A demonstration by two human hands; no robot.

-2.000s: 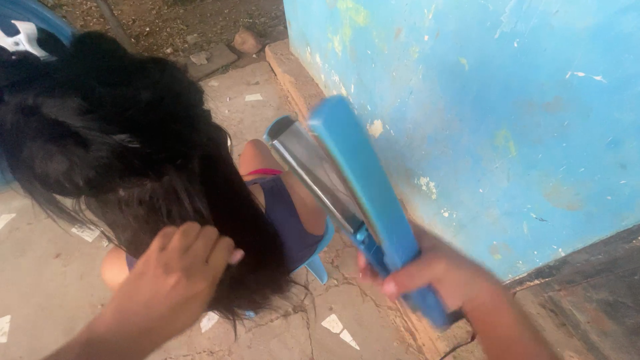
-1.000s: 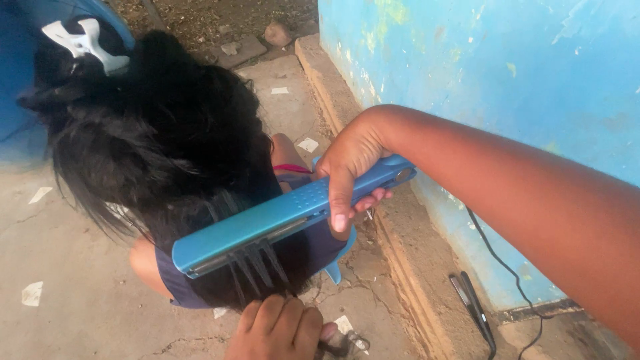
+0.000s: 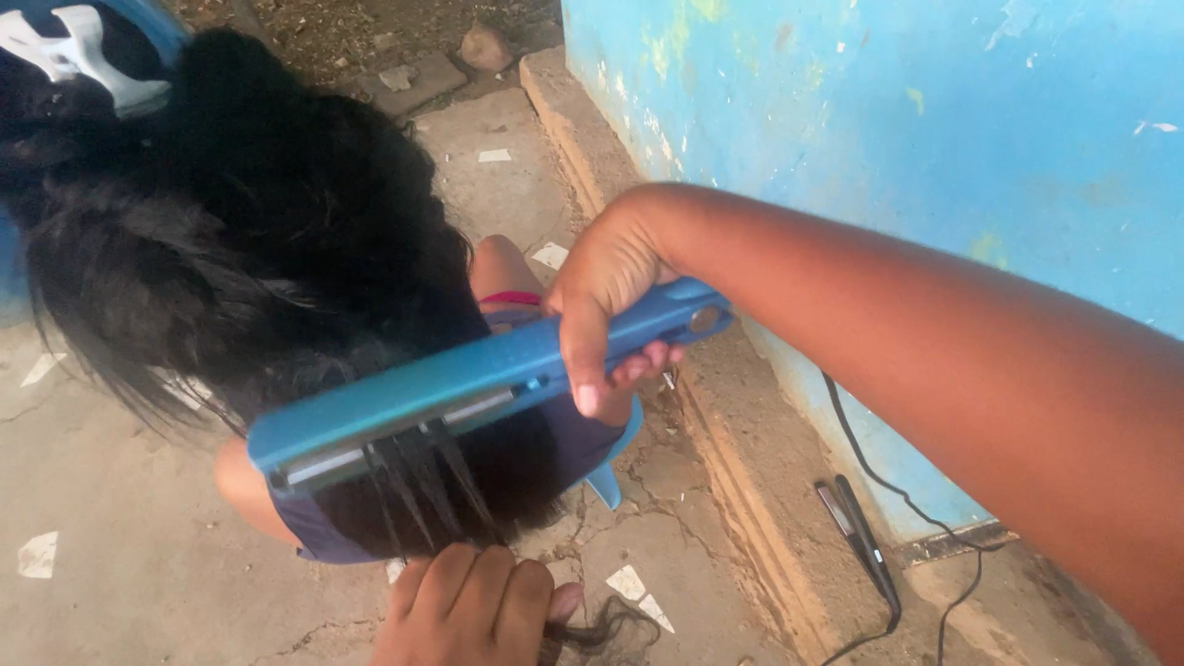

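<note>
My right hand grips the handle of a blue hair straightener, which lies slantwise across the lower hair of a seated person. Thin strands of black hair come out from between its plates. Below them my left hand is closed around the ends of the strands, and a curly tuft sticks out beside its thumb. The person's dark hair hangs in a thick mass over the back, with a white hair clip at the upper left.
A blue painted wall rises on the right above a concrete ledge. A second, black hair straightener lies on the ledge near a black cord. The person sits on a light blue plastic seat. Cracked concrete floor lies around.
Two seconds ago the straightener stood open, away from the hair. It has since been swung across to the left and closed on strands, and my left hand has moved below it.
</note>
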